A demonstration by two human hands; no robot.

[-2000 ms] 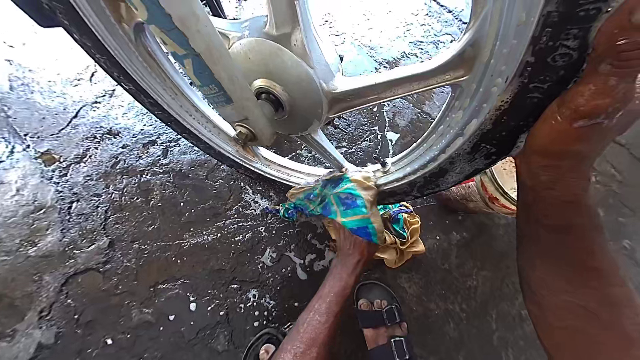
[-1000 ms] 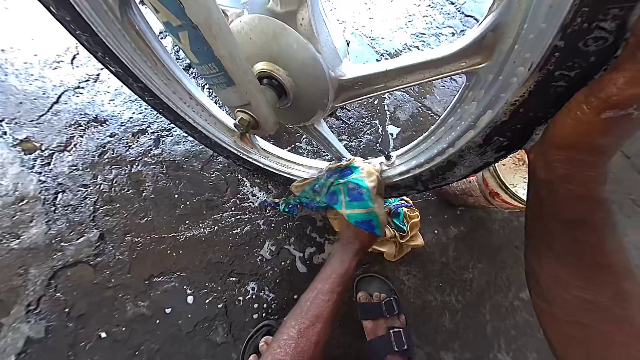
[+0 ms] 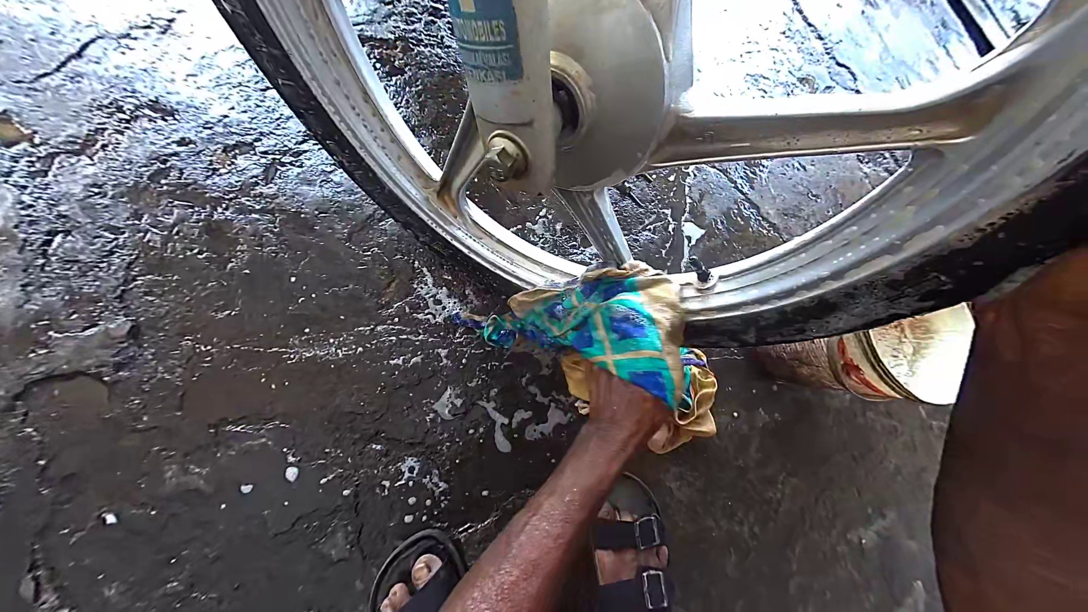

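Note:
My left hand (image 3: 627, 404) is wrapped in a wet, bunched cloth (image 3: 629, 327) with blue, turquoise and tan patterning, which hides its fingers. The cloth presses on the lower rim of a silver alloy motorcycle wheel (image 3: 790, 276), just left of the valve stem (image 3: 700, 270), beneath a short spoke. A tan part of the cloth hangs below the black tyre (image 3: 918, 297). Along the right edge my right forearm (image 3: 1011, 450) rises to the tyre; the right hand itself is out of view. The fork leg (image 3: 514, 102), bearing writing, crosses beside the hub (image 3: 616, 93).
A metal can (image 3: 858, 365) lies tipped on its side under the tyre, near my right forearm. Wet, cracked floor (image 3: 221, 408) with foam spots surrounds the wheel. My sandalled feet (image 3: 629, 544) are close below the cloth.
My right hand, partly seen on the tyre at the right edge earlier, has left the view. My left hand and the cloth stay at the lower rim. The view has shifted somewhat.

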